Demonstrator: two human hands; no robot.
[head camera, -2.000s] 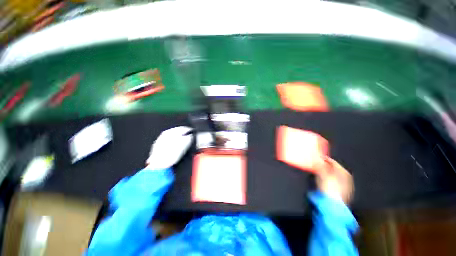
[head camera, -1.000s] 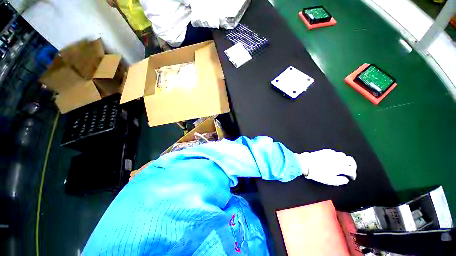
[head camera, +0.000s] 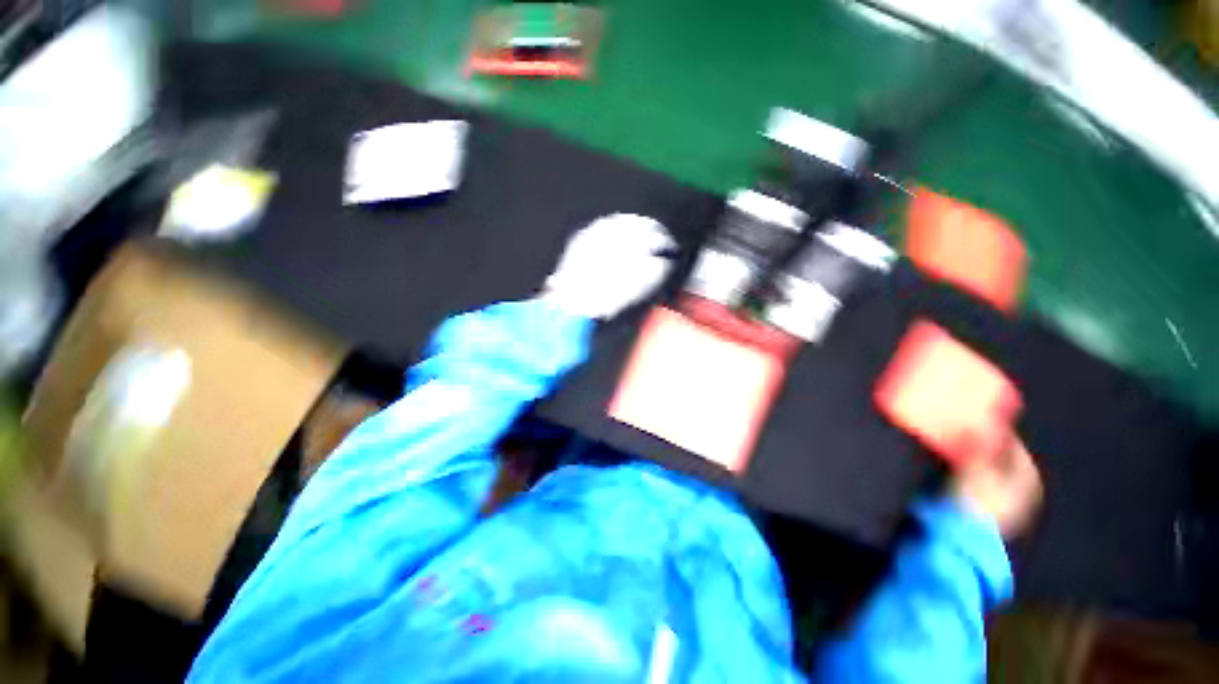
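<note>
The frame is blurred. My left hand (head camera: 615, 265), in a white glove, is on the black bench left of the screw feeder (head camera: 782, 261); its fingers look curled and nothing shows in it. A red-orange work pad (head camera: 702, 388) lies in front of the feeder with nothing on it. My bare right hand (head camera: 1000, 484) is at the lower right corner of a loose red-orange pad (head camera: 940, 381), right of the feeder. Its fingers overlap the pad's edge; blur hides whether they grip it.
Another red-orange pad (head camera: 965, 250) lies at the belt's near edge. A unit on a red pad (head camera: 535, 47) is on the green belt. A white square plate (head camera: 405, 162) lies on the bench at left. An open carton (head camera: 227, 428) stands at lower left.
The view has swung from the left side back to the bench front, bringing my right hand and the loose pads into view. My left hand is still beside the feeder.
</note>
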